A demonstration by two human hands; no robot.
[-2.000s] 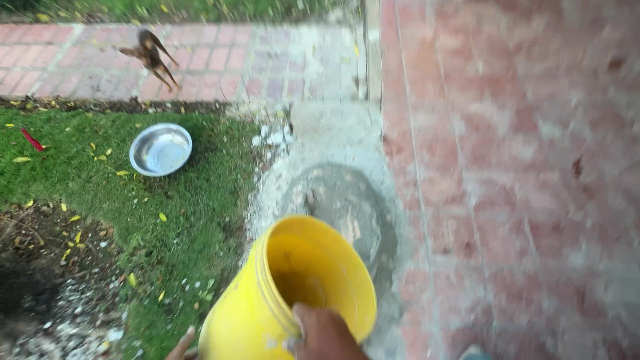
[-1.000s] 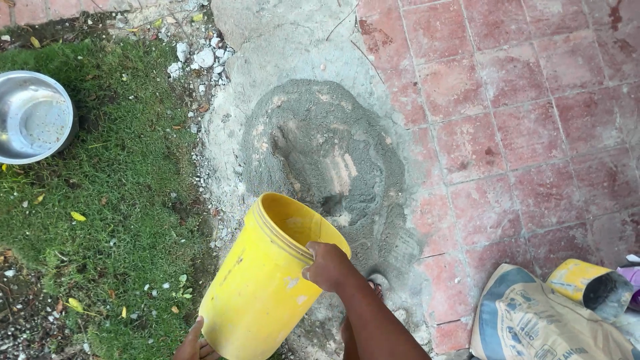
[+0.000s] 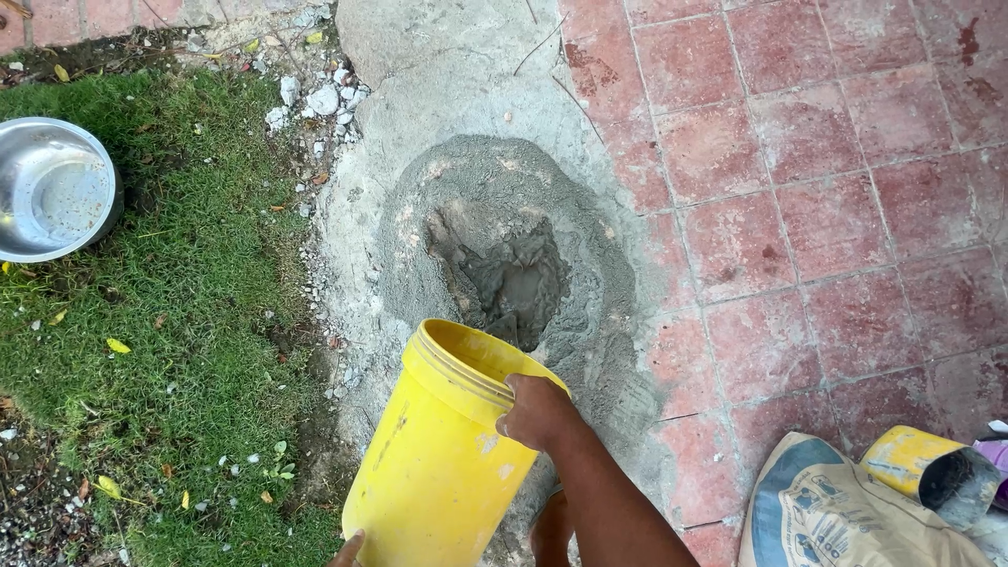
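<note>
A tall yellow plastic bucket (image 3: 441,449) is tilted, its mouth toward a mound of wet grey cement mortar (image 3: 512,169). My right hand (image 3: 539,413) grips the bucket's rim on the right side. At the bottom edge, the fingers of my left hand (image 3: 346,551) lie against the lower left side of the bucket; the rest of that hand is out of view. Beyond the bucket's mouth, the mortar rings a hollow that holds wet, watery mix (image 3: 524,283). The inside of the bucket shows only near the rim.
A metal bowl (image 3: 59,189) rests on the grass (image 3: 213,260) at left. White rubble (image 3: 323,101) lies by the concrete strip (image 3: 441,71). Red tiles (image 3: 795,236) cover the right side, where a printed paper sack (image 3: 850,512) and a yellow container (image 3: 906,461) lie. A bare foot (image 3: 551,528) shows below.
The hollow in the mortar now holds dark wet mix that did not show a second ago. Both hands have stayed on the bucket. The view has moved nearer since two seconds ago.
</note>
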